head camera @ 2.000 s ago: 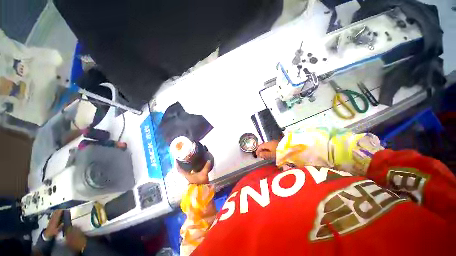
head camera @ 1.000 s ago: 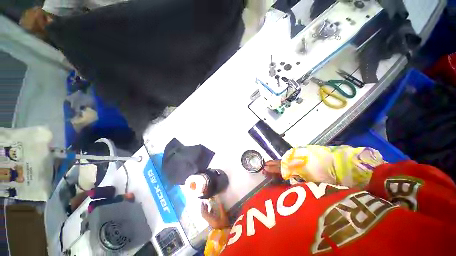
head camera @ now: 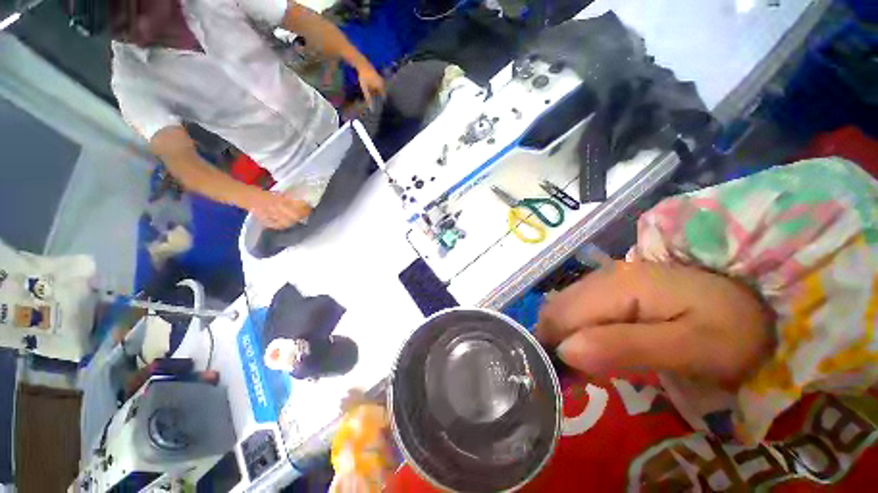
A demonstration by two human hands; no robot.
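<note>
A shiny steel cup (head camera: 475, 400) is large and close to the camera at the bottom centre, its open mouth showing some liquid or reflections inside. My right hand (head camera: 659, 318) is closed at the cup's right rim, with some fingers hidden. A dark flask (head camera: 330, 356) with a pale, orange-marked top stands on the white table beside a dark cloth piece (head camera: 303, 313). My left hand (head camera: 354, 404) is small and blurred below the flask, above its yellow-orange sleeve. Its fingers are unclear and partly hidden near the cup.
A black phone (head camera: 428, 287) lies behind the cup. Yellow-green shears (head camera: 528, 217) and snips (head camera: 559, 195) lie before a white sewing machine (head camera: 491, 140). Dark cloth (head camera: 626, 96) is piled at the right end. A person in white (head camera: 231, 87) handles dark cloth across the table.
My right hand has raised the cup from table level to close before the camera. My left hand shows less clearly. The person opposite has come into view, and the large dark cloth has moved lower.
</note>
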